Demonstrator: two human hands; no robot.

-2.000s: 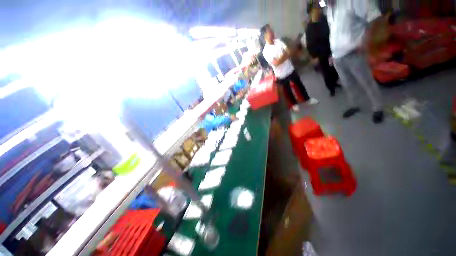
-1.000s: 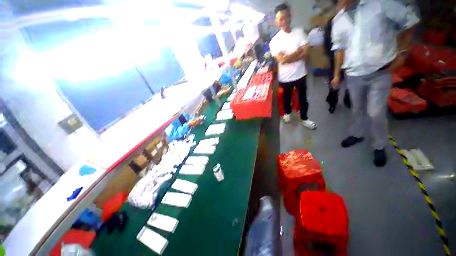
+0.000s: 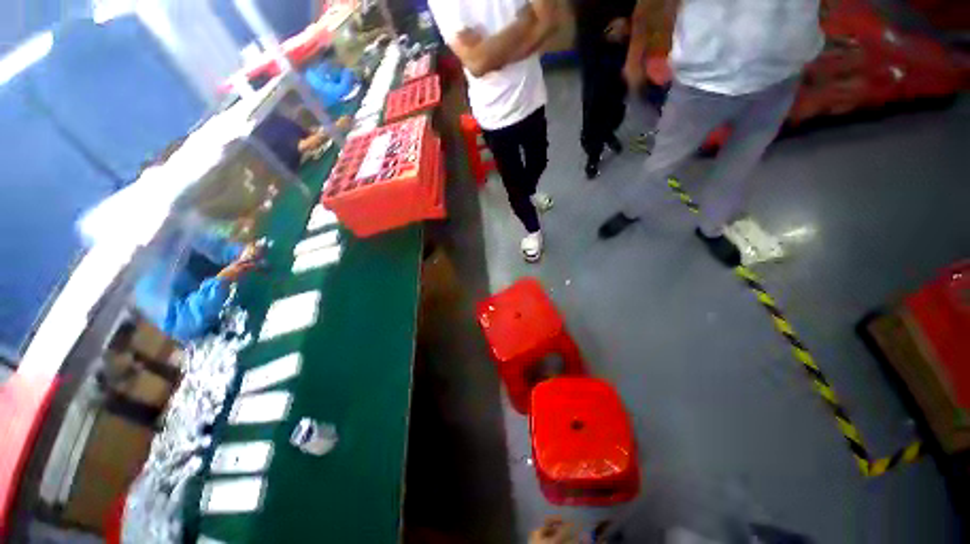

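Neither of my hands can be made out. White watch boxes (image 3: 261,407) lie in a line along the green-topped bench (image 3: 367,372), some in pairs. A small white item (image 3: 314,436) lies on the green top to their right; it is too blurred to name. A heap of white cable-like pieces (image 3: 189,425) lies along the bench's left side. A stack of red compartment trays (image 3: 388,186) stands on the bench further up, with small items in the top one.
Two red plastic stools (image 3: 580,430) stand right of the bench. People stand beyond them, one in a white shirt (image 3: 500,64). Blue-sleeved workers (image 3: 197,298) sit across the bench. Yellow-black tape (image 3: 798,340) marks the floor; a carton (image 3: 931,361) is at the right edge.
The view has moved forward and tilted down. The red tray stack, stools and people appear nearer, and the white boxes and the stack have shifted left in view.
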